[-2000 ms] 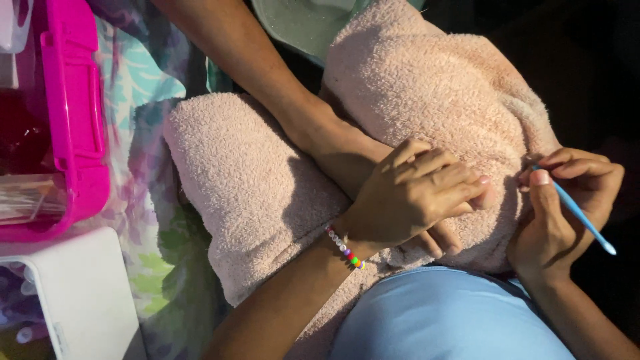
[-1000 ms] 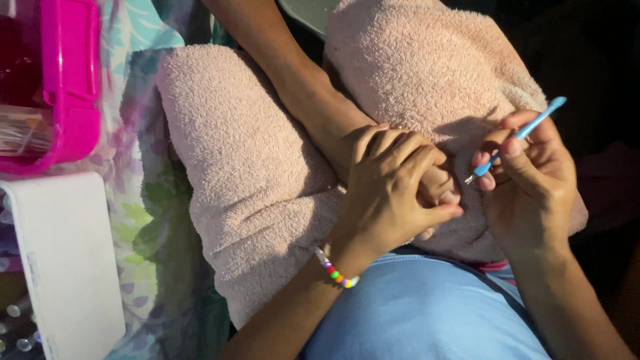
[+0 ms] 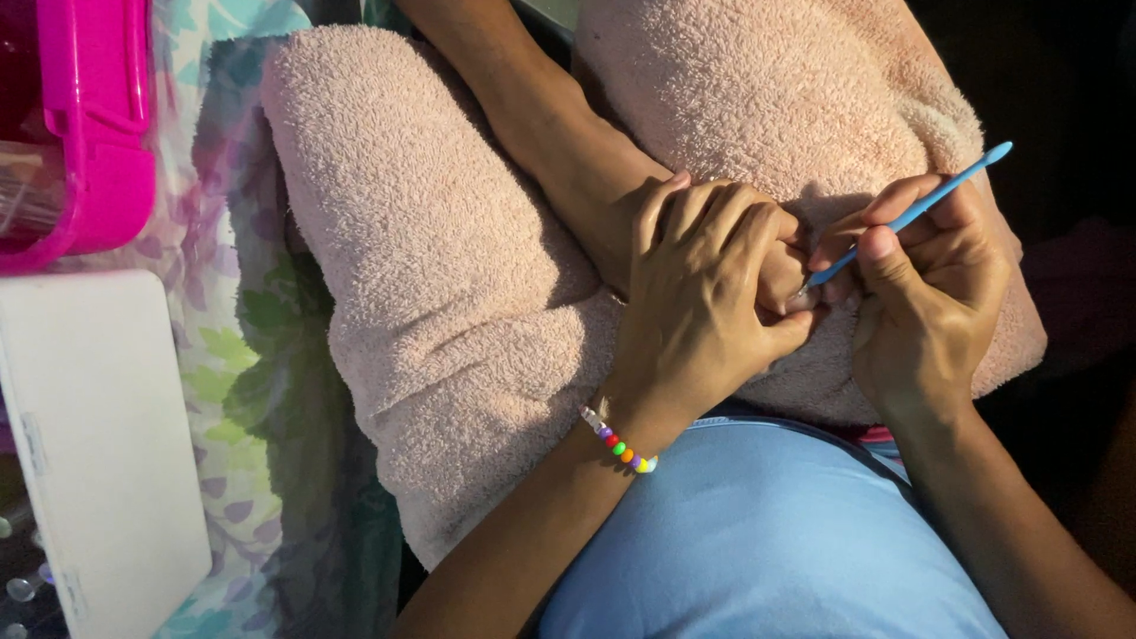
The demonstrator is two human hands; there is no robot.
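Observation:
Another person's foot (image 3: pixel 595 177) rests on a pink terry towel (image 3: pixel 426 204) spread over my lap. My left hand (image 3: pixel 710 266), with a beaded bracelet (image 3: pixel 621 445) at the wrist, lies over the front of the foot, its fingers wrapped around it and its thumb near the big toe (image 3: pixel 801 300). In my right hand (image 3: pixel 932 284) is a slim blue nail tool (image 3: pixel 923 206), pinched between thumb and fingers. The tool's narrow metal tip is at the big toe's nail, and its flattened blue end points up and right. My left hand hides part of the foot.
At the upper left is a bright pink plastic container (image 3: pixel 111 191) with items inside. Below it lies a white flat-topped object (image 3: pixel 98 444), with small round things beside it. Both are on a leaf-patterned cloth (image 3: pixel 240 355). Part of a basin (image 3: pixel 550 13) shows beyond the towel.
The tool in my right hand pointed its blue end down and right at first; that end now points up and right. Its metal tip has come to the big toe. My left hand stays on the foot.

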